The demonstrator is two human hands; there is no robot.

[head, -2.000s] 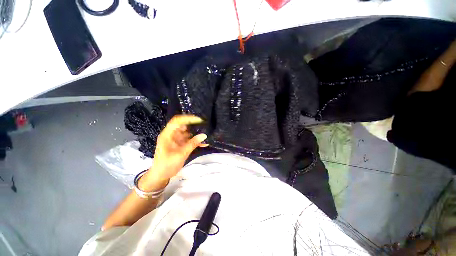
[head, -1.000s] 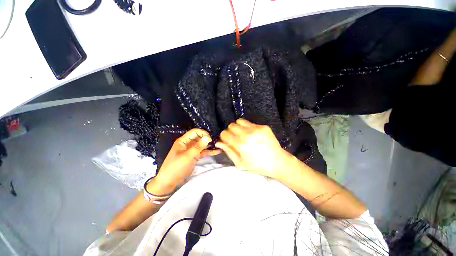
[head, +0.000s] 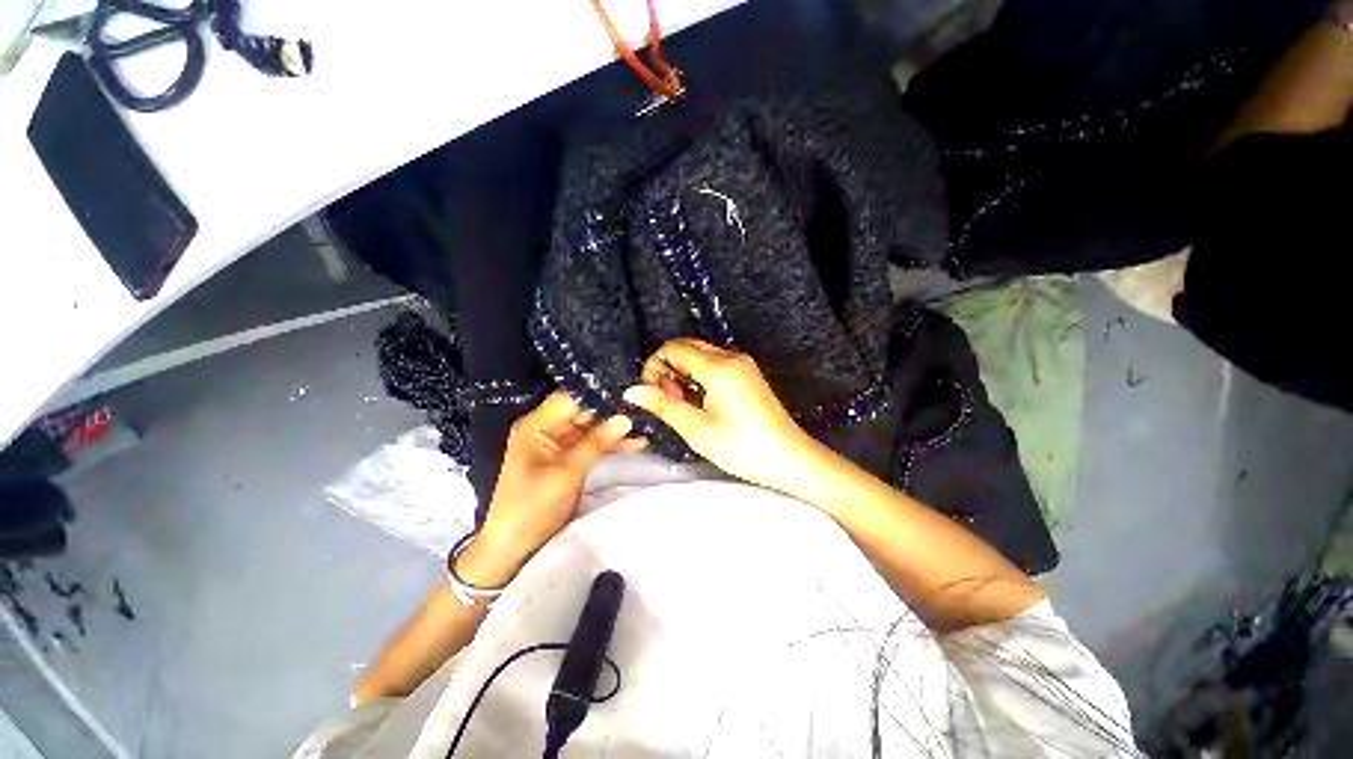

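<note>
The black nubby jacket [head: 787, 237] lies bunched over the lap, with flecked braid trim [head: 686, 267] in bands on it. My left hand [head: 557, 460] pinches the jacket's trimmed edge near the lap. My right hand [head: 720, 408] is beside it, fingers bent and thumb close to the same edge; a small dark thing shows between its fingers, too unclear to name. No needle or thread can be made out. A loose trim bundle [head: 419, 363] hangs at the lap's left, with a strip running towards the jacket.
The white table [head: 297, 178] crosses the top left, bearing a smartphone [head: 112, 175], looped scissors handles [head: 149, 60] and a trim offcut [head: 267, 48]. A red-orange cord [head: 641, 60] hangs off its edge. A plastic bag [head: 401, 489] lies on the floor. A coworker's black sleeve [head: 1276, 252] is at right.
My right hand has come into view and joined my left at the trimmed edge. Since the last earlier frame its fingers have curled. The table and its items have shifted left in view.
</note>
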